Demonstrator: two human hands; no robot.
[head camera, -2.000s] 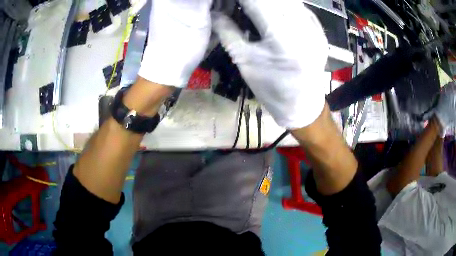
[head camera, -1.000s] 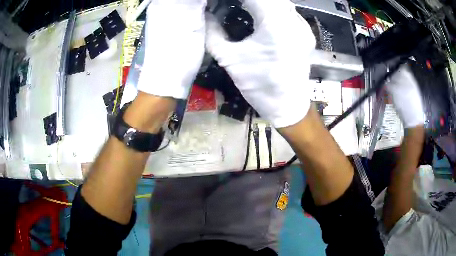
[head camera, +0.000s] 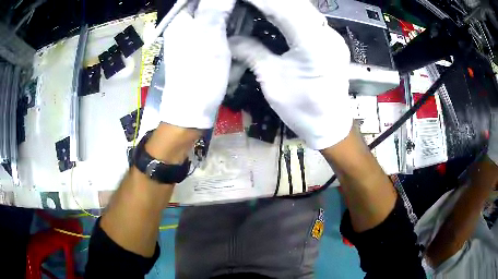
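My left hand (head camera: 197, 68), in a white glove, is closed around a dark part (head camera: 240, 24) at the top centre; its fingertips are at the frame's edge. My right hand (head camera: 308, 76), also gloved, curls round the same part from the right, its thumb against it. The hold is partly hidden by the gloves. A pale thin bar (head camera: 171, 17) sticks out at the upper left of my left hand. A yellow wire (head camera: 140, 90) runs down beside my left hand. Black square plates (head camera: 263, 129) lie below my hands.
Silver profiles (head camera: 81, 98) and more black plates (head camera: 112, 61) lie at left. A grey screw feeder (head camera: 374, 79) stands right of my hands. A black tool (head camera: 426, 52) with a black cord (head camera: 404, 117) is at right. Two dark-tipped rods (head camera: 295, 169) lie near the edge. Another person's arm (head camera: 464, 210) shows at right.
The view has shifted, so the bench sits lower. The round black end seen between my hands a second ago no longer shows clearly. The other person's gloved hand has moved right, mostly out of view.
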